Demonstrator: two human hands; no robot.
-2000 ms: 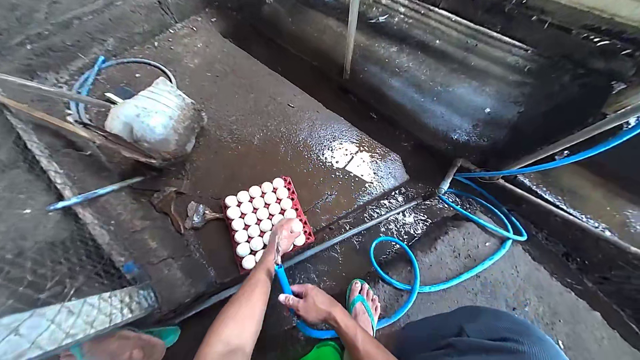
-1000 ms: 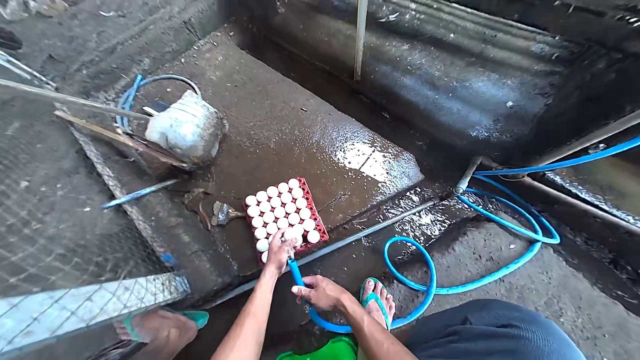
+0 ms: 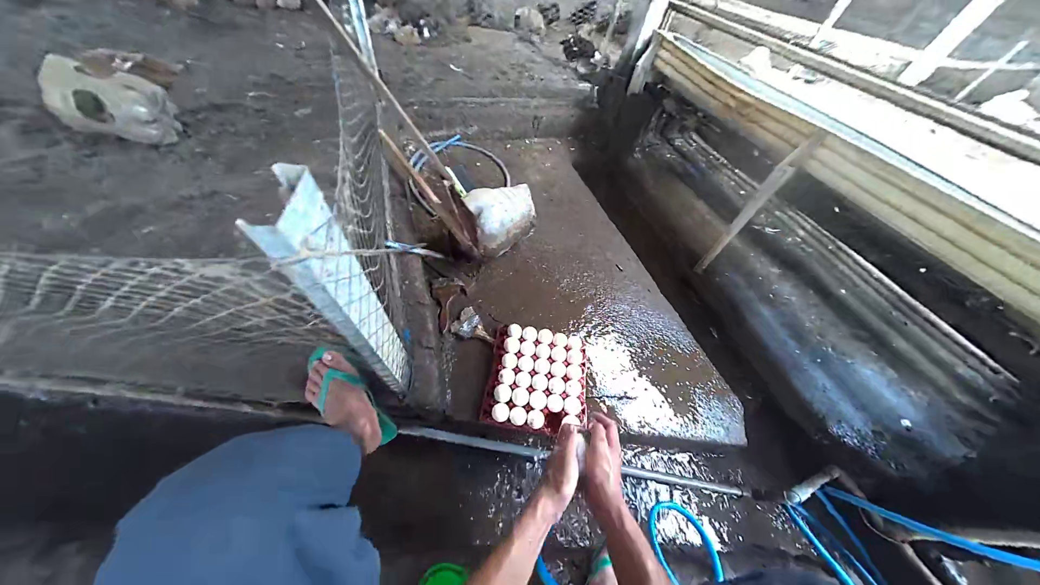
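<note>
White eggs fill most of a red egg tray lying on the wet concrete ledge. One pocket at the tray's near right corner looks unfilled. My left hand and my right hand are brought together just below that corner. Between them a white egg shows in part, resting against the fingers of my left hand; the right palm faces it, and whether it touches is hard to tell. A blue hose loops on the floor to the right of my hands; its end is hidden.
A metal pipe runs along the ledge's near edge. Behind the tray stand a whitish sack-like lump and wooden sticks. Netting and a metal channel post rise at left. A green container sits at the bottom edge. A dark trench lies to the right.
My hands have left the blue hose and the tray and come together around an egg at the tray's near right corner. The view has swung widely to the left.
</note>
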